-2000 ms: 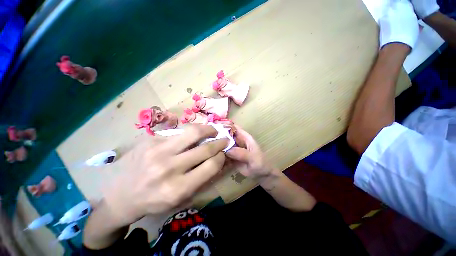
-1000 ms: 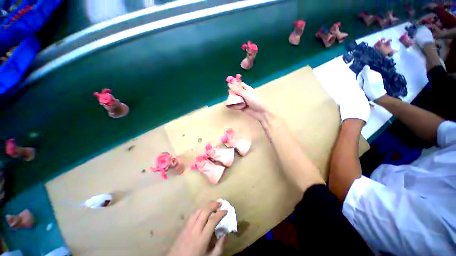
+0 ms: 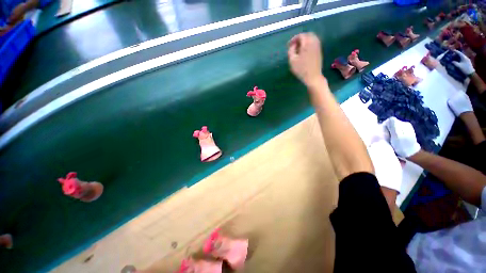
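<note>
My right hand (image 3: 306, 56) is stretched out over the green belt at upper centre, with its fingers curled. Whether it holds a part cannot be told. My left hand is not in view. On the belt, a pink figure part (image 3: 208, 145) with red-pink trim stands near the near edge. A second pink part (image 3: 256, 102) stands beyond it, closer to my hand. A third pink part (image 3: 81, 187) leans at the left. Two more pink parts (image 3: 230, 250) lie on the cardboard mat (image 3: 277, 184) at the bottom edge, partly cut off.
The green belt (image 3: 144, 112) runs across, with more pink parts (image 3: 343, 67) at upper right. A neighbour's white-gloved hands (image 3: 403, 137) are beside a dark parts pile (image 3: 402, 104) on a white sheet, right of my arm. A blue bin (image 3: 16, 42) is at upper left.
My right hand has moved from the mat's far edge out over the belt; the part it held appears to stand on the belt. My left hand and the white cloth have left view.
</note>
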